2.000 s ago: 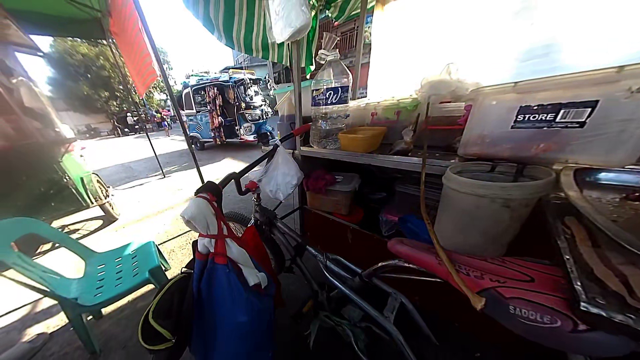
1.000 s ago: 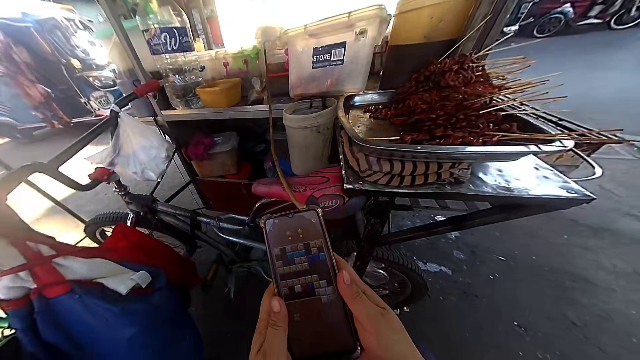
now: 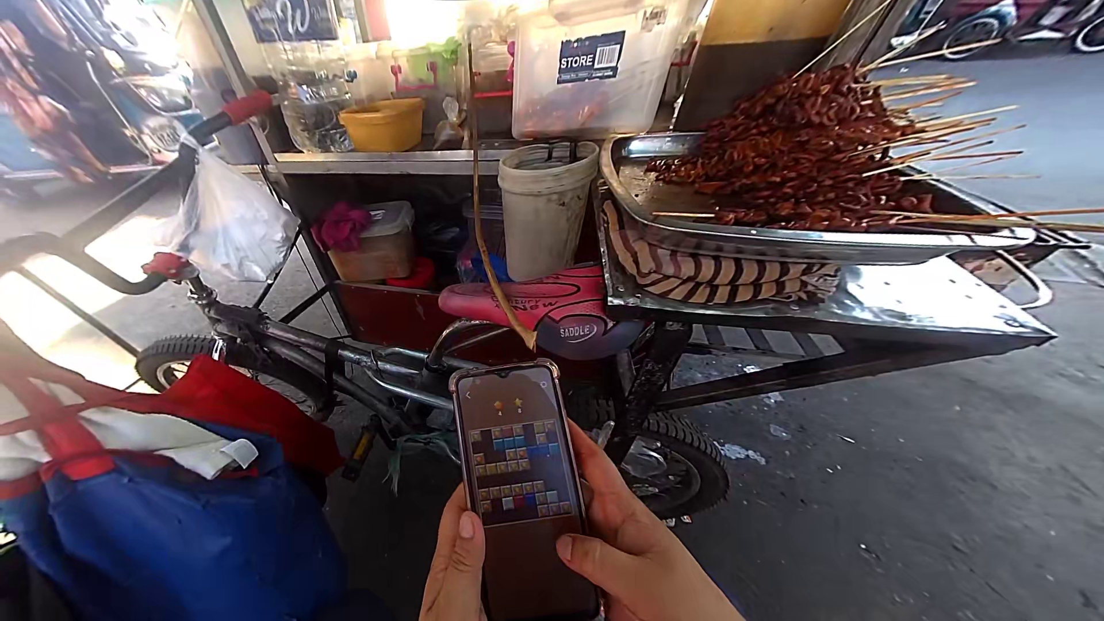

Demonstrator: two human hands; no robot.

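A smartphone [image 3: 522,483] in a clear case stands upright at the lower middle, its screen showing a game of coloured blocks. My left hand [image 3: 457,556] holds its left edge, the thumb along the side. My right hand [image 3: 634,535] grips the right edge, with the thumb tip at or over the lower part of the screen. Just beyond the phone are the pink and grey bicycle saddle [image 3: 539,306] and a thin curved wooden stick [image 3: 481,216]. To the right, a metal tray [image 3: 776,240] holds a heap of skewered meat [image 3: 802,147] over a folded striped cloth [image 3: 716,272].
A bicycle frame [image 3: 371,354] crosses the left, with a white plastic bag [image 3: 237,216] on its handlebar. A blue and red bag [image 3: 190,517] fills the lower left. A bucket [image 3: 545,211], a yellow bowl [image 3: 384,125] and a lidded plastic box [image 3: 595,69] stand at the cart.
Two seconds ago neither hand nor the phone was in view; one second ago both hands held it. The view has swung right and down from the first frame. My right thumb now lies over the phone's front.
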